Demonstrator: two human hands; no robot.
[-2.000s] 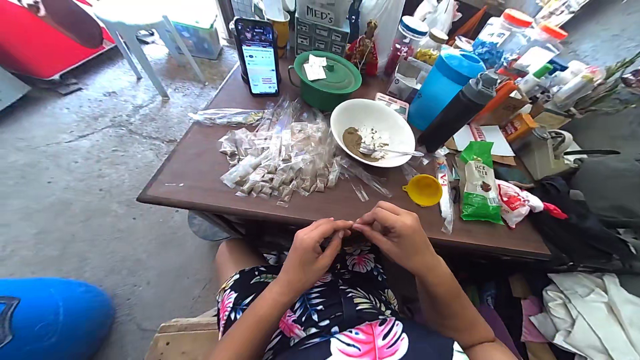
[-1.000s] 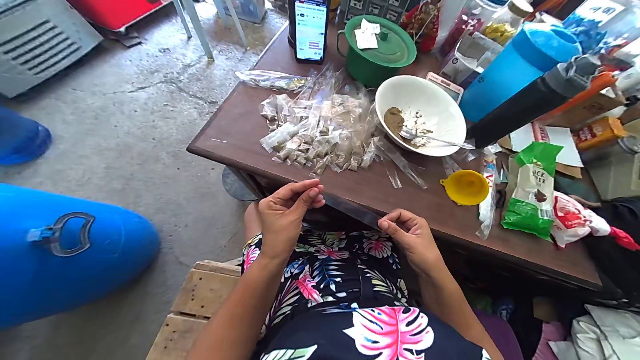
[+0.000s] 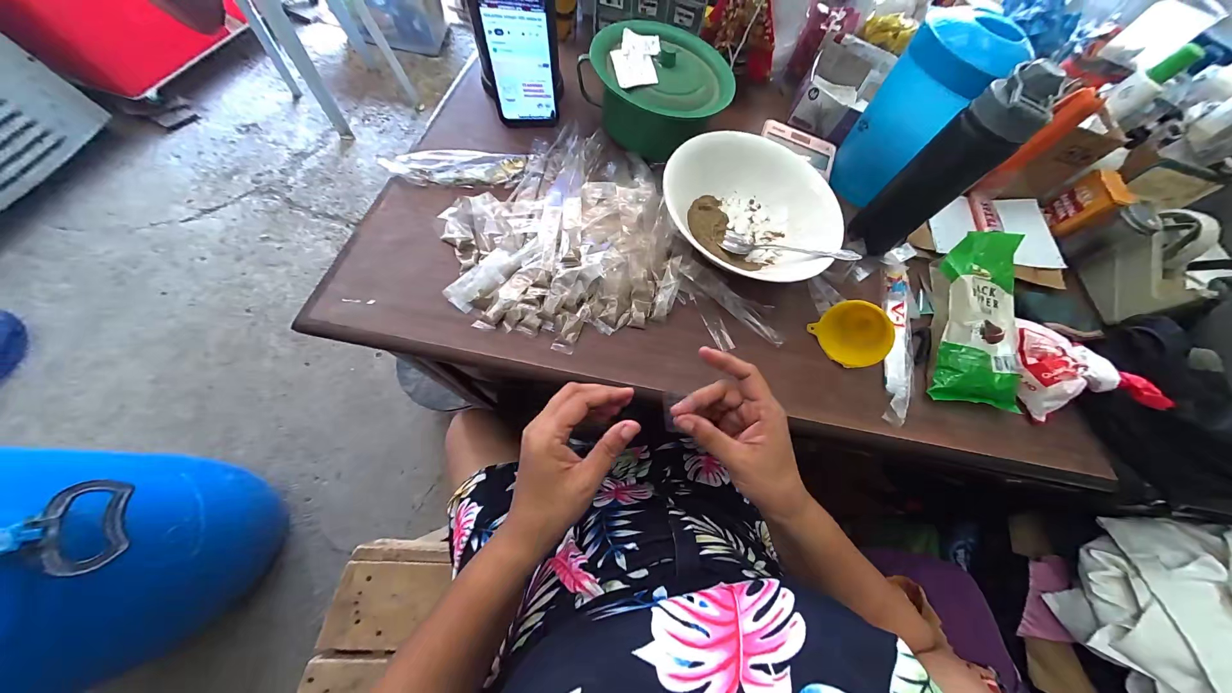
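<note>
My left hand (image 3: 576, 452) is raised over my lap, fingers apart, with nothing seen in it. Close by on the right, my right hand (image 3: 741, 423) pinches a thin clear plastic piece (image 3: 677, 409) between thumb and fingers; its outline is hard to make out. Beyond them on the brown table (image 3: 385, 298) lies a heap of small clear plastic packets (image 3: 577, 260) with brown contents. A white bowl (image 3: 799, 192) holds brown powder, white powder and a metal spoon (image 3: 789, 248). A yellow funnel (image 3: 853, 334) and narrow empty plastic sleeves (image 3: 736, 303) lie nearer the table edge.
Behind the packets stand a phone (image 3: 525, 63) and a lidded green pot (image 3: 664, 87). On the right are a blue tumbler (image 3: 924, 96), a black bottle (image 3: 948, 154) and a green pepper packet (image 3: 980, 322). A blue container (image 3: 192, 558) lies on the floor at left.
My hands were spread apart one second ago with a dark or clear strip stretched between them; they are now closer together, and my left hand has let go of it.
</note>
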